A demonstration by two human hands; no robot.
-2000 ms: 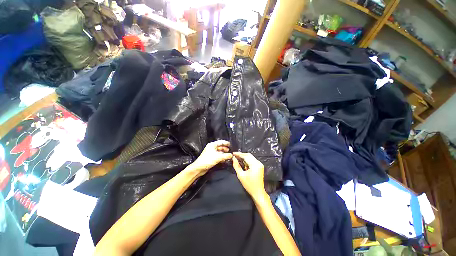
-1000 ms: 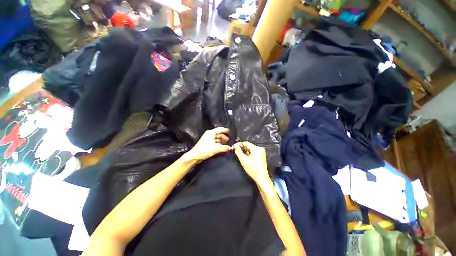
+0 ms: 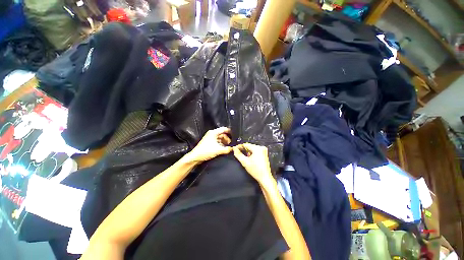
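Observation:
A glossy black jacket [image 3: 254,114] lies spread in front of me, with a row of pale snap buttons down its front edge. My left hand [image 3: 213,144] pinches the lower end of that edge, fingers curled. My right hand [image 3: 252,156] is just to its right, thumb and fingertips pinched together, nearly touching the left fingertips. Anything fine between the fingertips is too small to tell. Matte black cloth [image 3: 213,223] lies below my hands and between my forearms.
Dark garments [image 3: 109,81] are heaped at left, black ones [image 3: 330,66] at right. A navy garment [image 3: 318,167] lies right of the jacket, beside white papers [image 3: 381,190]. A tan tube [image 3: 272,25] stands behind. A cartoon-printed panel [image 3: 30,137] is at far left.
The view has tilted down, so the jacket and heaps sit higher in the picture. Both hands stay together at the jacket's front edge, with only small finger shifts.

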